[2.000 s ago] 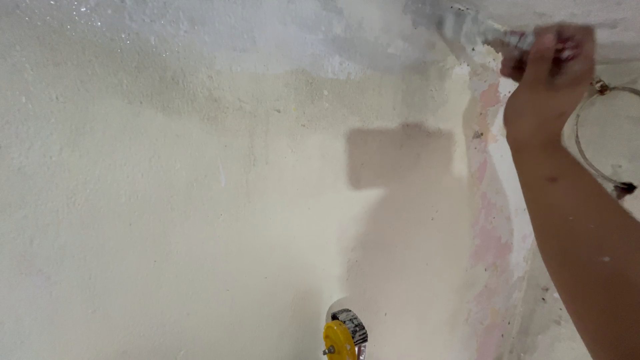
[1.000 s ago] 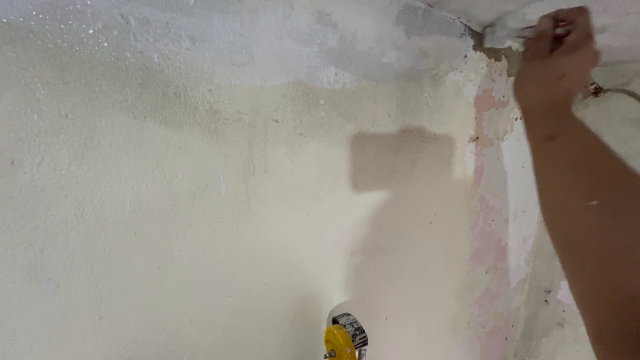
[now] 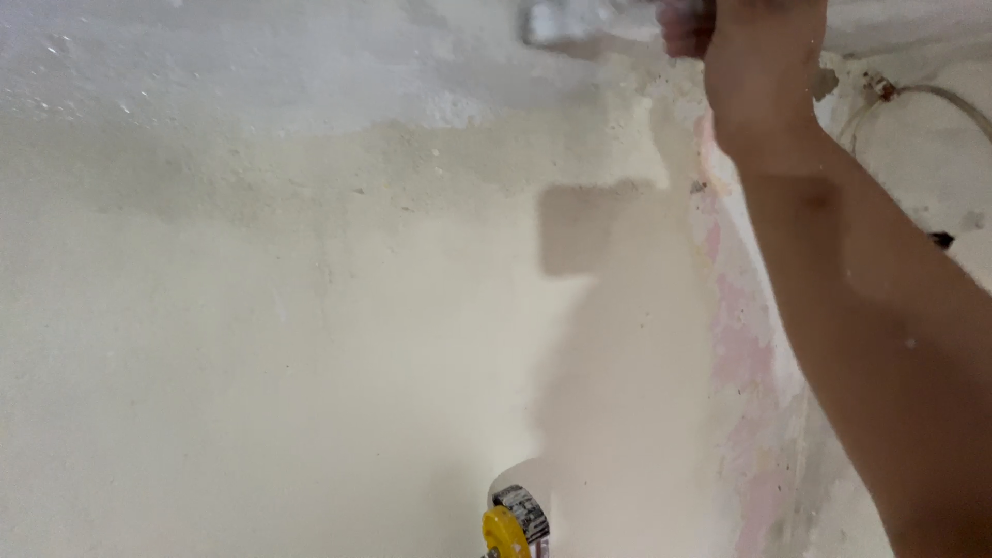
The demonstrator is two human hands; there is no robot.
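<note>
My right hand (image 3: 744, 46) reaches up at the top right, closed around the reddish handle of a paintbrush (image 3: 570, 22). The brush's pale, blurred head points left, against the upper part of the wall (image 3: 349, 325); motion blur and the frame's top edge hide its details. Wet-looking grey-white coating lies across the top of the wall, above a cream area. My left hand is out of view.
A yellow round object with a black, paint-smeared rim (image 3: 505, 533) stands out at the bottom centre. Right of the corner's pink, peeling strip (image 3: 744, 349), a looped cable (image 3: 942, 93) hangs behind my forearm. Shadows fall on the wall.
From the corner at the top right, my right hand has moved left along the top of the wall with the brush in it.
</note>
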